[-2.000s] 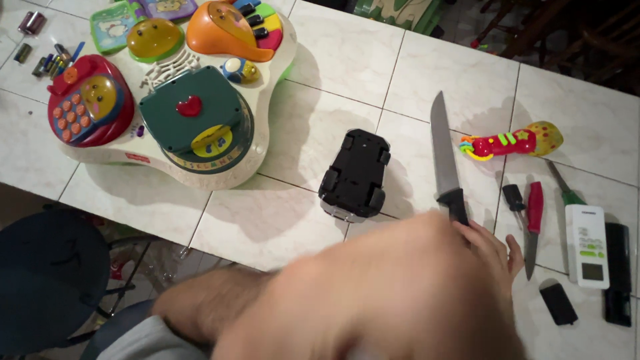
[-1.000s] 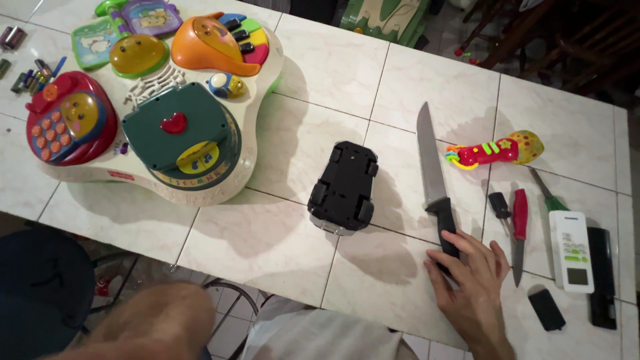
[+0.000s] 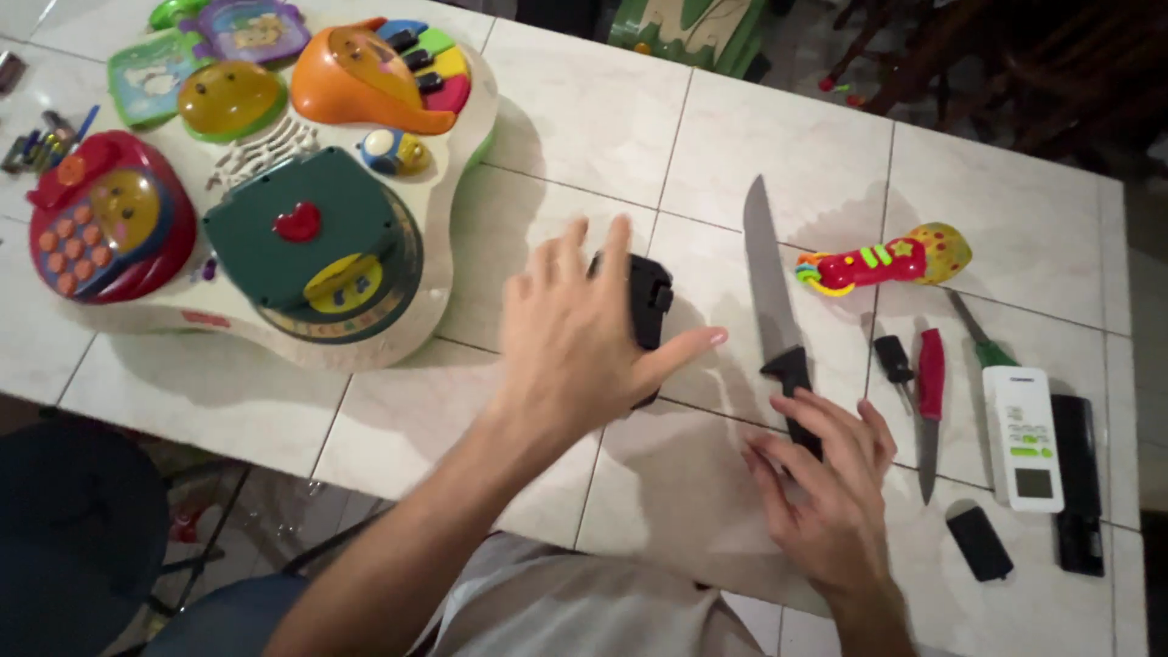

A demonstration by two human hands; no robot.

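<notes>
My left hand (image 3: 575, 338), fingers spread, is over a black toy car (image 3: 650, 297) that lies with its underside up; whether they touch cannot be told, and the hand hides much of the car. To the right, a large kitchen knife (image 3: 772, 274) lies on the tiled table, blade pointing away from me. My right hand (image 3: 826, 474) rests at its black handle, fingers loosely bent and apart, not closed around it. A red toy remote (image 3: 876, 265) with a yellow end lies beyond the knife.
A baby activity table toy (image 3: 429, 310) stands at left, batteries (image 3: 46, 141) beside it. At right lie a small black screwdriver (image 3: 894, 359), a red-handled knife (image 3: 930, 383), a green-handled tool (image 3: 988, 351), a white remote control (image 3: 1022, 438) and black plastic covers (image 3: 979, 543). A dark stool (image 3: 78, 538) is at lower left.
My left hand has come from the lower left to over the toy car. My right hand stays by the large knife's handle; the knife lies as before.
</notes>
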